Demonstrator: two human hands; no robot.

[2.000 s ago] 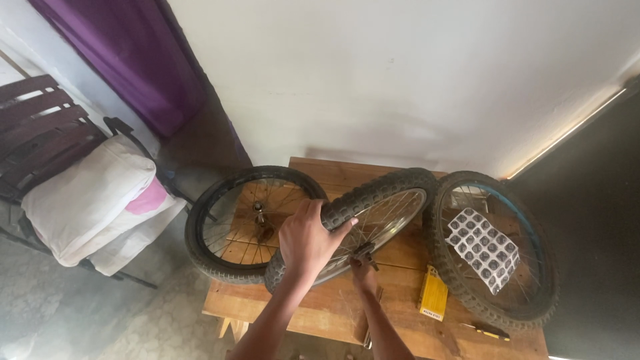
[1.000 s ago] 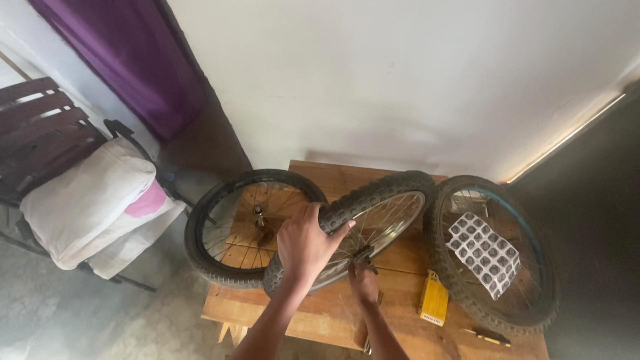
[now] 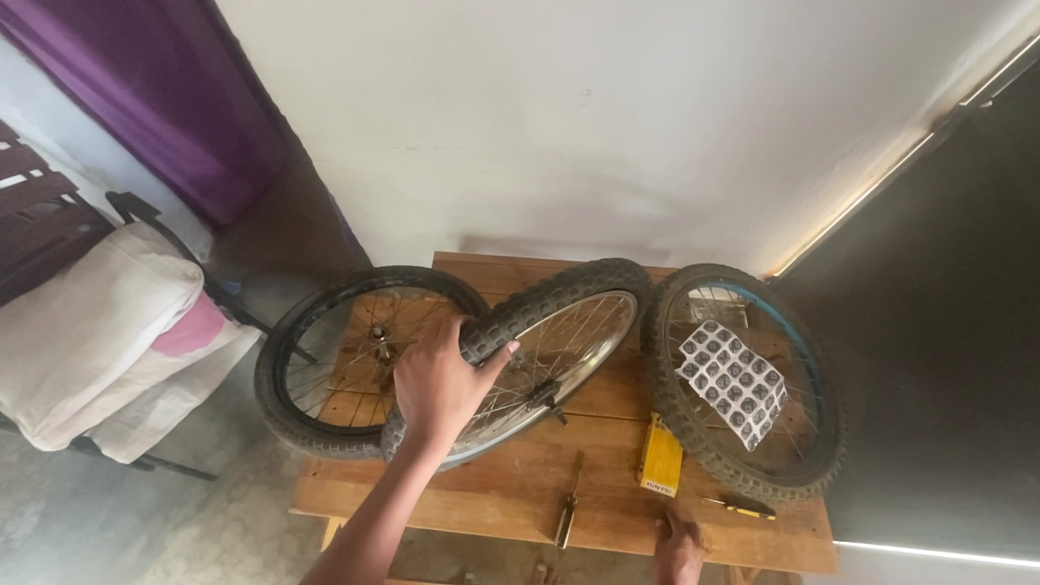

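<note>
My left hand (image 3: 443, 386) grips the knobby tire of a bicycle wheel (image 3: 561, 292) with a silver rim, tilted up in the middle of the wooden table, its hub and axle facing me. My right hand (image 3: 679, 543) is at the table's front edge, below a yellow patch box (image 3: 662, 457); it seems to hold nothing, though its fingers are partly hidden. A screwdriver (image 3: 566, 516) lies to its left, and a small yellow-and-black screwdriver (image 3: 751, 509) lies to its right. A sheet of round patches (image 3: 734, 382) rests on a blue-rimmed wheel (image 3: 829, 439).
Another wheel with a black rim (image 3: 272, 390) overhangs the left side of the wooden table (image 3: 504, 508). A slatted chair (image 3: 36, 211) with pale cushions (image 3: 97, 325) stands at the left. A white wall is behind the table, and a dark panel (image 3: 934, 366) is on the right.
My right hand has left the hub of the middle wheel and moved right and toward the table's front edge. My left hand has kept its grip on the tire.
</note>
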